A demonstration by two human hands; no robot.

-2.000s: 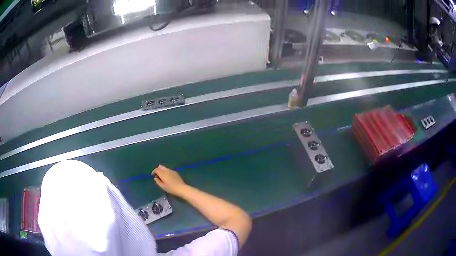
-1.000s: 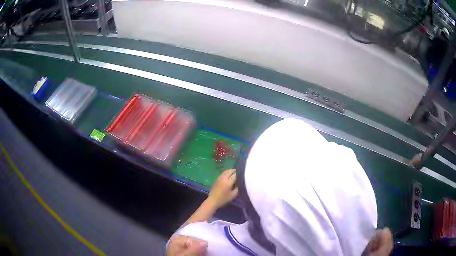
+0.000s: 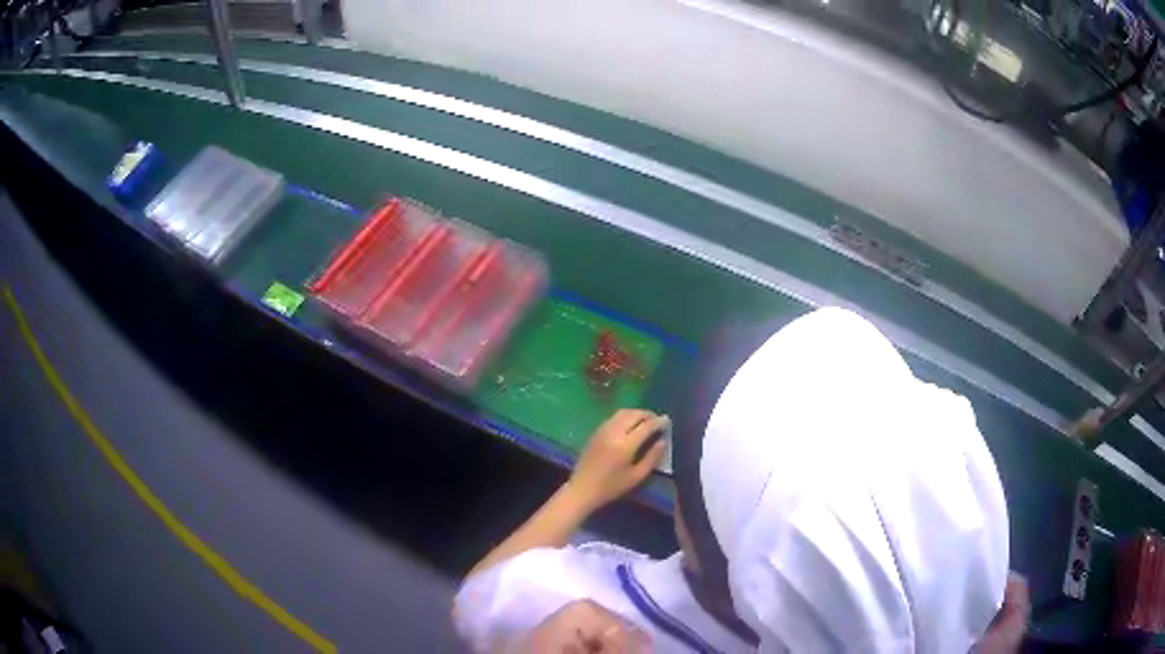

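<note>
A hand that seems to be my left hand [image 3: 588, 631] is cut off by the bottom edge, in front of a worker's white sleeve; its grip is unclear. Another hand [image 3: 1009, 616], possibly my right, shows beside the worker's white cap; it is partly hidden, and whose it is and what it holds are unclear. Nearest in front, red-copper parts [image 3: 613, 362] lie in a small pile on a bright green mat [image 3: 543, 395]. The worker's hand is at the mat's near edge, beside a pale edge mostly hidden by the cap.
Red-striped clear trays [image 3: 428, 291] stand left of the mat. Farther left are a green tag [image 3: 284, 299], colourless trays [image 3: 215, 205] and a small blue box [image 3: 132, 169]. A worker's white cap [image 3: 850, 492] blocks the centre right. A three-hole plate [image 3: 1082, 542] stands right, beside red trays [image 3: 1141, 581].
The view has swung from the plates on the right to the trays and mat on the left. Since one second ago, the bench items have shifted slightly right and up in view.
</note>
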